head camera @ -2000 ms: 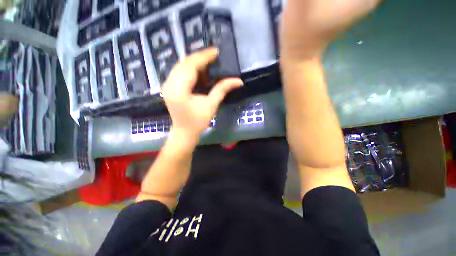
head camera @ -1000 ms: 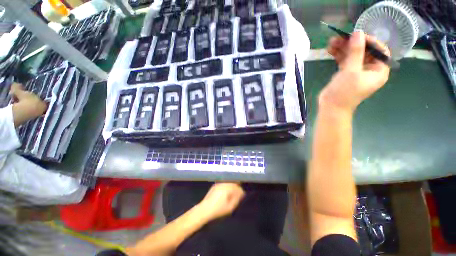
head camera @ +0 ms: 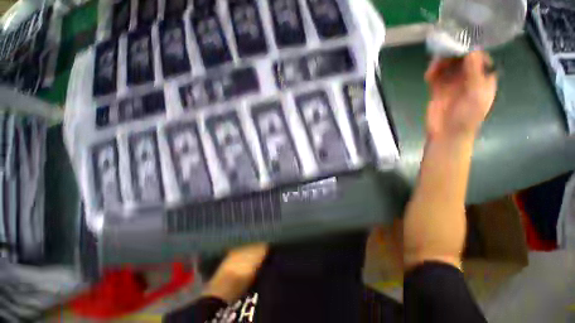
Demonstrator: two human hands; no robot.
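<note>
The frame is blurred. My right hand [head camera: 459, 91] is raised over the green bench just below the fan, its fingers closed around the dark tweezers [head camera: 449, 65], which show only as a dark smear. My left hand [head camera: 247, 257] is low at the bench's near edge, its fingers hidden. A tray lined with a white sheet [head camera: 74, 135] holds rows of black phone housings [head camera: 272, 137], left of my right hand. A sticker sheet with a dark grid [head camera: 224, 213] lies along the bench's near edge.
A small white fan [head camera: 482, 22] stands at the back right. The green bench top [head camera: 504, 126] extends right of the tray. Below are a cardboard box [head camera: 498, 233] and a red stool [head camera: 120, 293]. More filled trays stand left [head camera: 22, 183] and far right [head camera: 561, 38].
The view has shifted and blurred, so the tray appears larger and further left. The held housing seen two seconds ago is gone from my left hand, which is now low. My right hand stays raised near the fan.
</note>
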